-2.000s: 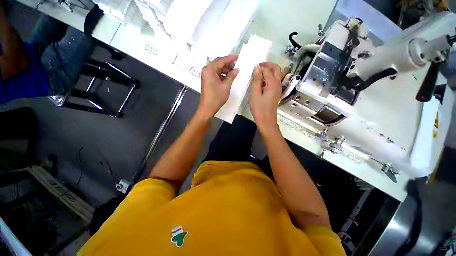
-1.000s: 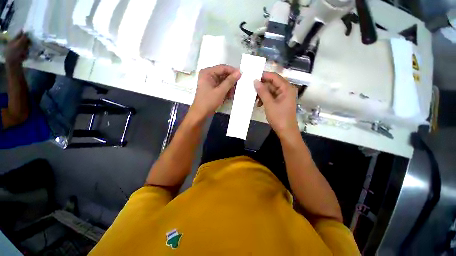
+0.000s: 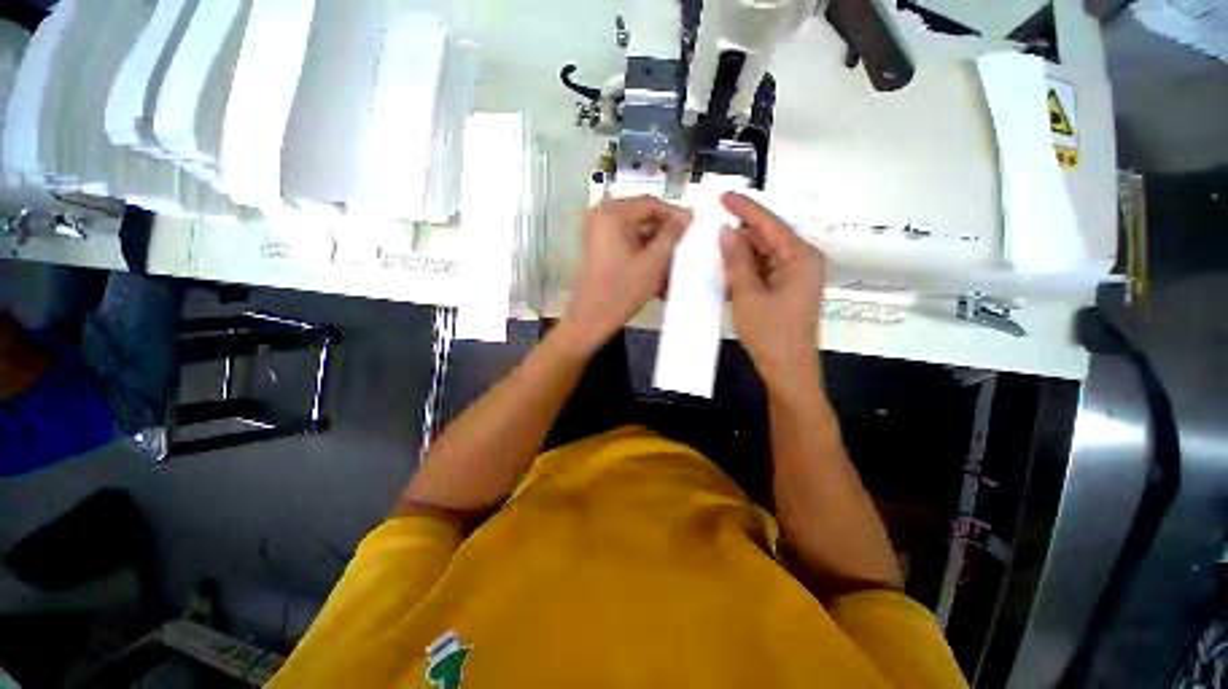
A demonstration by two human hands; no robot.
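A white fabric strip (image 3: 692,316) is held upright between my two hands, its far end at the dark work clamp (image 3: 725,159) under the machine head (image 3: 754,24). My left hand (image 3: 630,263) pinches its left edge with thumb and fingers. My right hand (image 3: 774,283) pinches its right edge near the far end. The strip's near end hangs past the table's front edge. Whether the far end lies under the clamp cannot be told. A narrow pile of waiting strips (image 3: 490,229) lies left of my left hand.
Larger white stacked panels (image 3: 323,121) lie at the far left. A white finished stack (image 3: 1030,168) lies right, beside the yellow warning label (image 3: 1063,119). A dark lever (image 3: 871,47) slants from the head. A metal fitting (image 3: 990,312) sits on the front edge. A person's blue clothing (image 3: 67,404) shows at left.
The strip has gone from over the waiting pile to the clamp, held in both hands. The view has turned, and the machine now stands straight ahead.
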